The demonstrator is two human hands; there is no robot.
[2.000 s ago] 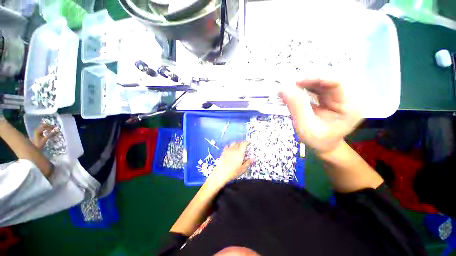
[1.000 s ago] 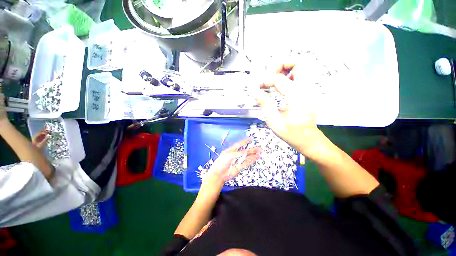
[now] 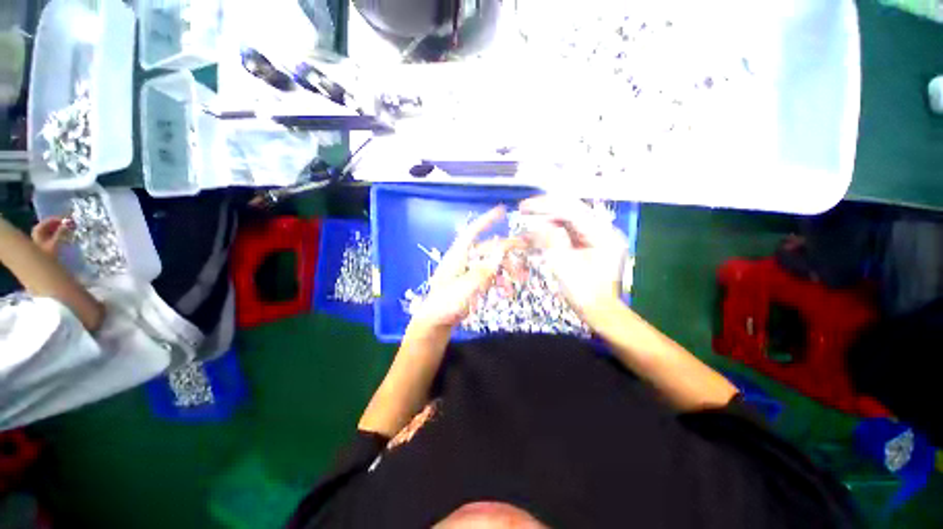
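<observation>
The blue parts bin (image 3: 398,222) lies at my lap under the bench edge, with small white and silvery parts (image 3: 522,310) heaped in its middle and right. My left hand (image 3: 458,279) is over the bin, palm turned inward and fingers pointing up the view. My right hand (image 3: 584,253) is over the right part of the bin, its fingers bent toward the left hand. The fingertips of both hands are close together; whether they touch or hold a small part is too blurred to tell. The white tray (image 3: 796,155) on the bench bears scattered tiny parts.
The assembly fixture with dark rods (image 3: 470,167) and the steel bowl (image 3: 429,23) stand left of the tray. Translucent boxes (image 3: 171,134) are further left. A neighbouring person's sleeve (image 3: 62,346) shows at left. Red stools (image 3: 274,271) and more blue bins (image 3: 352,271) are below the bench.
My right hand has moved down from over the tray and fixture to the blue bin, close to my left hand. The view has shifted, so the bench sits higher in the picture.
</observation>
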